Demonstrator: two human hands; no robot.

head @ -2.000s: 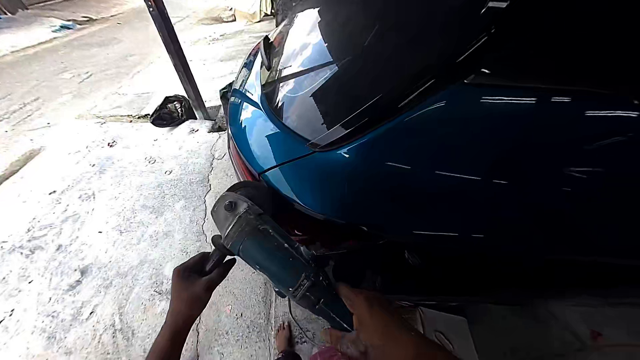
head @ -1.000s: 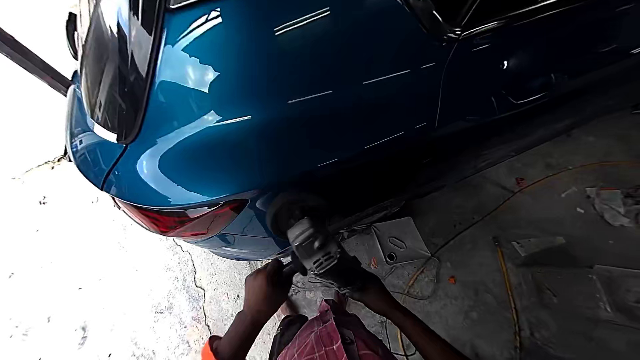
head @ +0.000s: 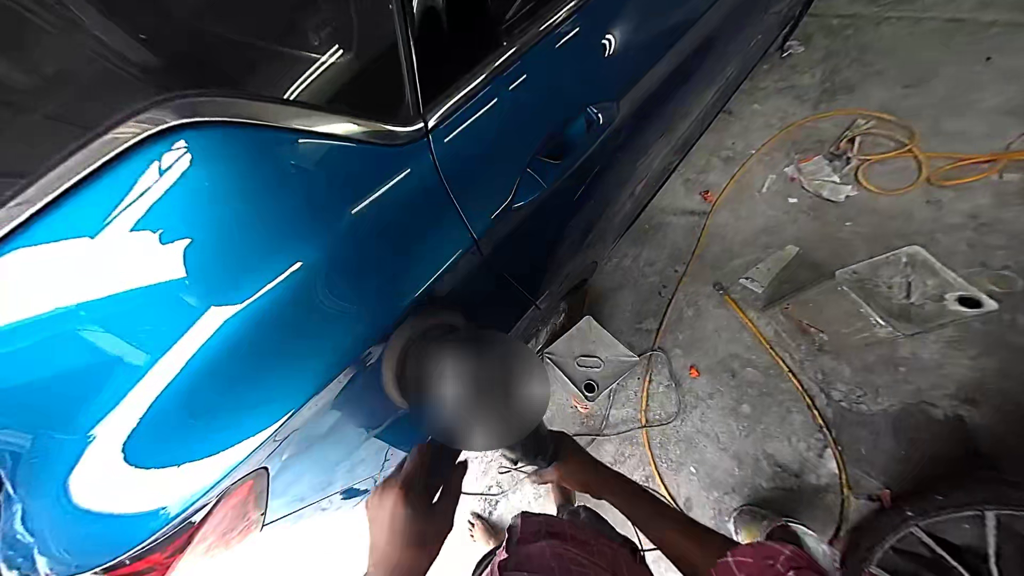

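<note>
A power polisher (head: 472,388), its body blurred, is held between my two hands against the rear side of a glossy blue car (head: 240,208). Its round pad (head: 400,360) faces the panel near the wheel arch; whether it touches cannot be made out. My left hand (head: 416,504) is closed around the side handle, below and left of the tool body. At the rear end of the tool, my right hand (head: 560,464) grips the body, partly hidden by it. The red tail light (head: 216,528) lies at the lower left.
A metal container (head: 592,352) stands on the concrete floor right of the tool. An orange hose (head: 696,256) and a thin cable (head: 676,400) cross the floor. Farther right are a second flat container (head: 912,280) and scraps (head: 824,176); a spoked wheel (head: 952,536) is at bottom right.
The view has swung far to the right along the car, from its rear corner to the side and rear door. Both hands still hold the polisher, which has moved from the rear corner to the side panel.
</note>
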